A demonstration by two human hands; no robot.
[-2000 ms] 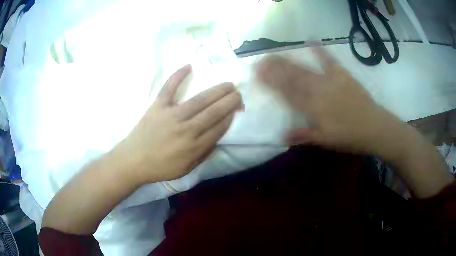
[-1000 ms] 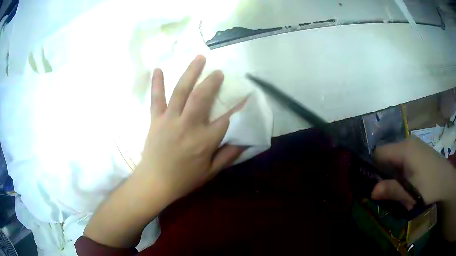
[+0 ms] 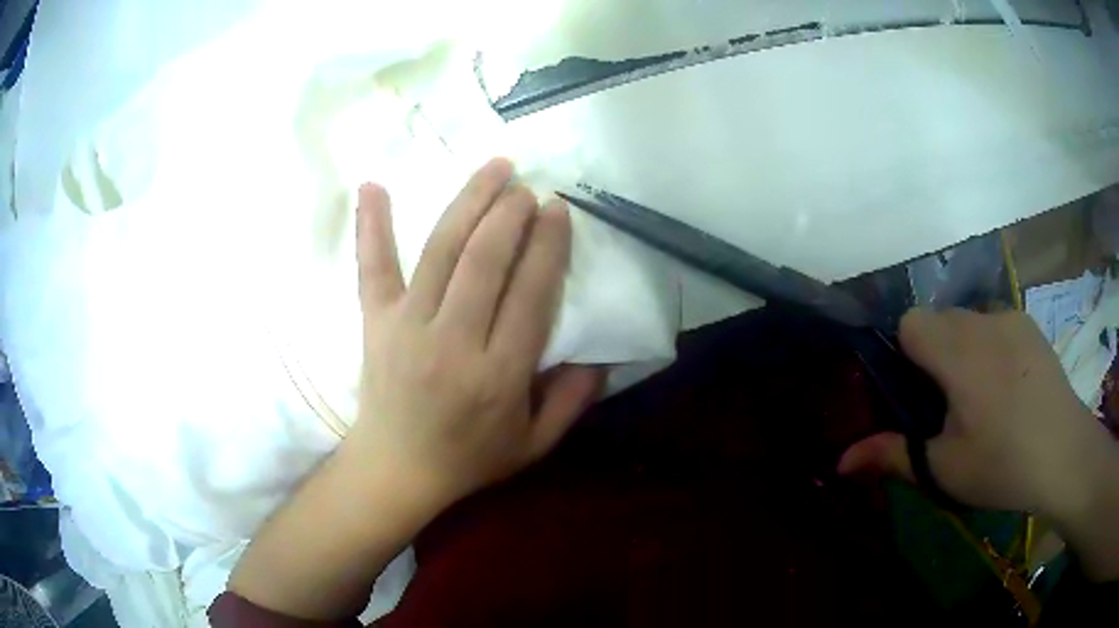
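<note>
A large white fabric piece [image 3: 184,307] covers the left and middle of the table, overexposed in places. My left hand [image 3: 460,331] lies on it with the fingers spread and presses it flat; the thumb is at the fabric's front edge, partly under a fold. My right hand [image 3: 982,405] holds the tailor's shears [image 3: 736,260] by the black handles. The long dark blades point left, slightly apart at the tips, and lie over the fabric's right part, just right of my left fingertips. Whether cloth is between the blades I cannot tell.
The white machine table [image 3: 908,147] has a worn dark seam line [image 3: 614,80] along its back. Its front edge runs up to the right. Dark red clothing [image 3: 687,491] is below the table. A fan [image 3: 19,604] is at the lower left corner. Papers [image 3: 1065,301] lie at the right.
My right hand has taken the shears from the right of the table and brought the blades left over the fabric. My left hand has shifted slightly and its fingers are closer together than one second ago.
</note>
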